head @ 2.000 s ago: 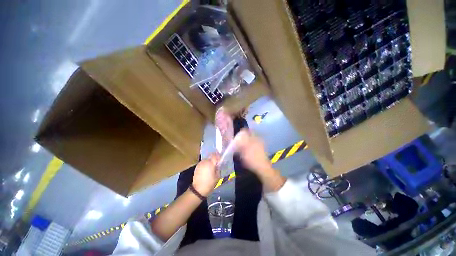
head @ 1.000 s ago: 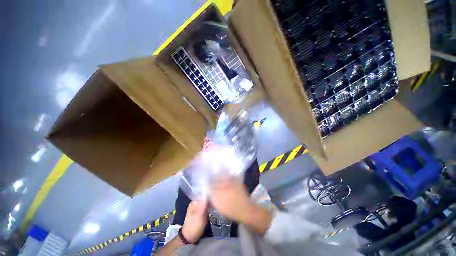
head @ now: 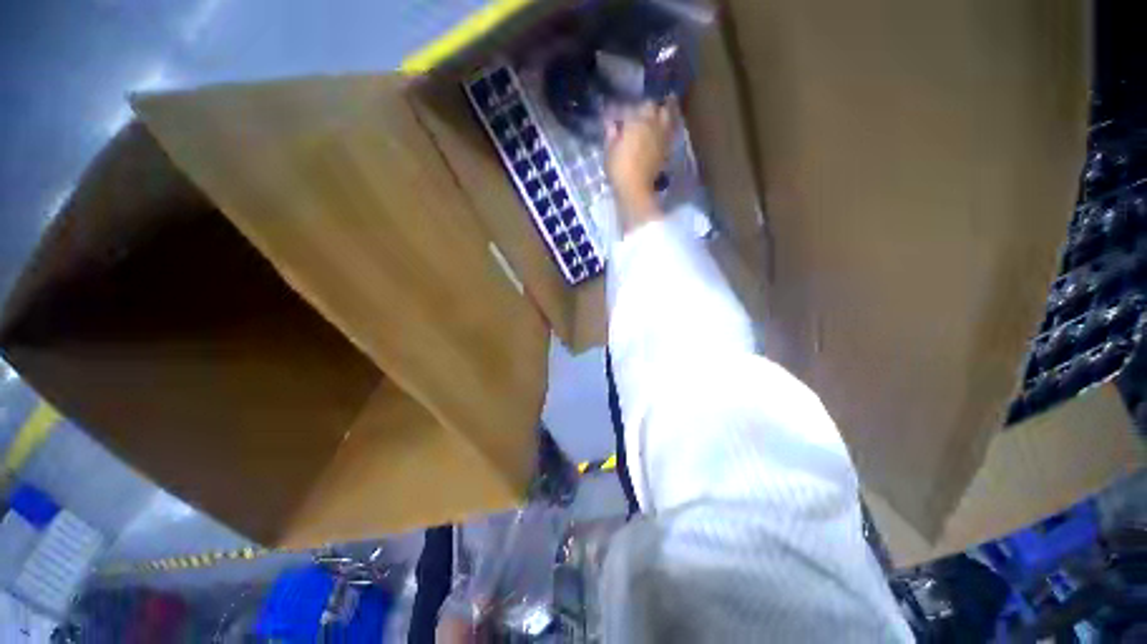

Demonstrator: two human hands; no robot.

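My right hand (head: 639, 149) reaches into the middle brown carton (head: 572, 315), at dark parts in clear plastic (head: 572, 88); its fingers are blurred, and I cannot tell whether they grip anything. A white rack tray with dark pieces (head: 535, 170) stands along the carton's left inside wall. Crinkled clear plastic, seemingly a bag (head: 509, 566), is low in front of my body. My left hand (head: 460, 627) shows only as a small blurred part at the bottom edge, beside this plastic; its grip is hidden.
An open carton with a dark inside (head: 252, 365) is at the left. A large partitioned carton (head: 906, 227) with dark shiny cells (head: 1094, 302) is at the right. Blue objects (head: 308, 606) and a blue stool (head: 1050, 554) show low down. Striped tape marks the floor.
My right hand has moved away from my left hand, forward into the middle carton. The clear bag and my left hand are lower in view. The cartons appear larger as the view has shifted.
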